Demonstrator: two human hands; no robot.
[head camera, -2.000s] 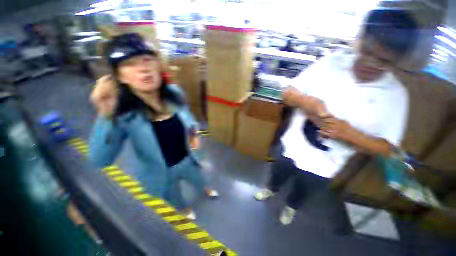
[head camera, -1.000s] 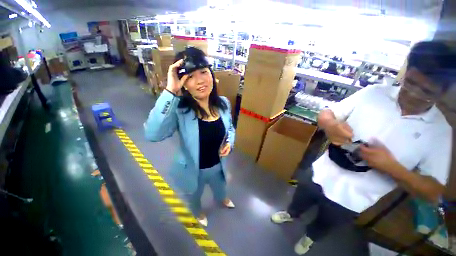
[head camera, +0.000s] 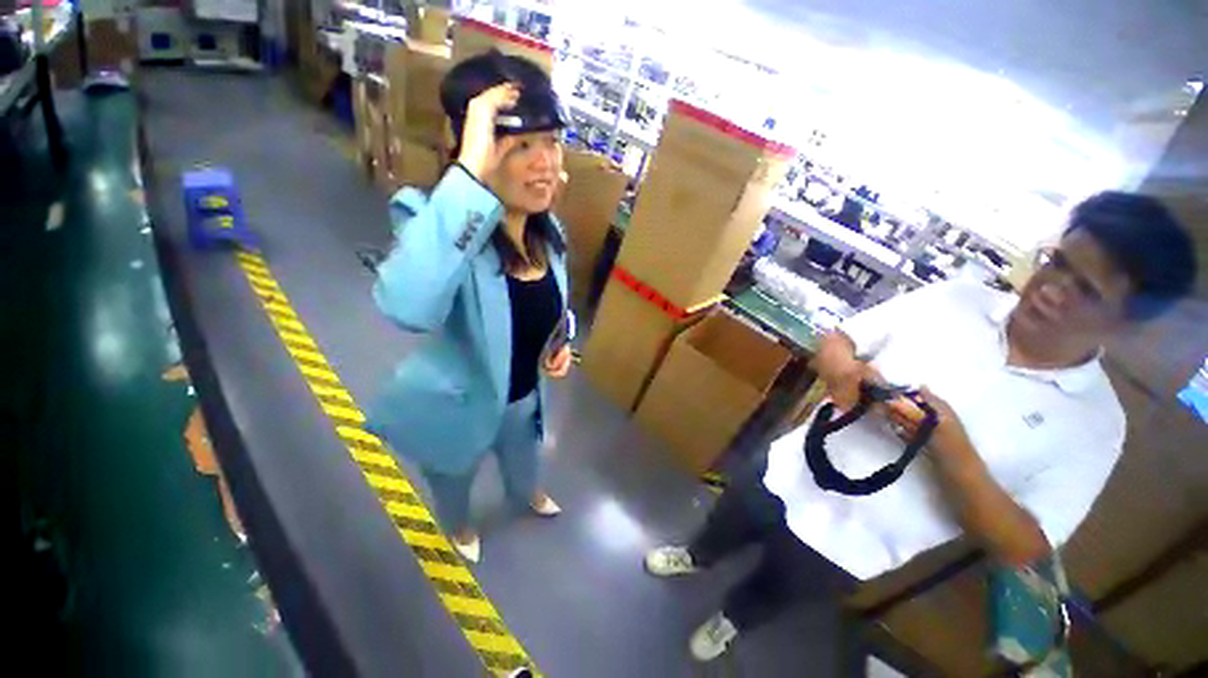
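Neither of my hands is in view. A black head strap mount (head camera: 868, 480) hangs as an open loop from both hands of a person in a white polo shirt on the right. A second black head strap (head camera: 531, 111) is on the head of a person in a light blue suit at centre left. That person's raised hand touches its front, which has a small pale mark. Their other hand is low at the waist, near a thin dark object that I cannot make out clearly.
A green-topped bench (head camera: 106, 397) runs along the left. Yellow-black tape (head camera: 347, 421) crosses the grey floor. A blue stool (head camera: 213, 209) stands beyond it. Tall cartons (head camera: 682, 219) and an open carton (head camera: 715, 378) stand behind the people. A teal package (head camera: 1027, 616) is at lower right.
The view has tilted and shifted. The person in white has raised their head, and the strap in their hands now hangs as an open loop. The person in blue has turned their face towards the right.
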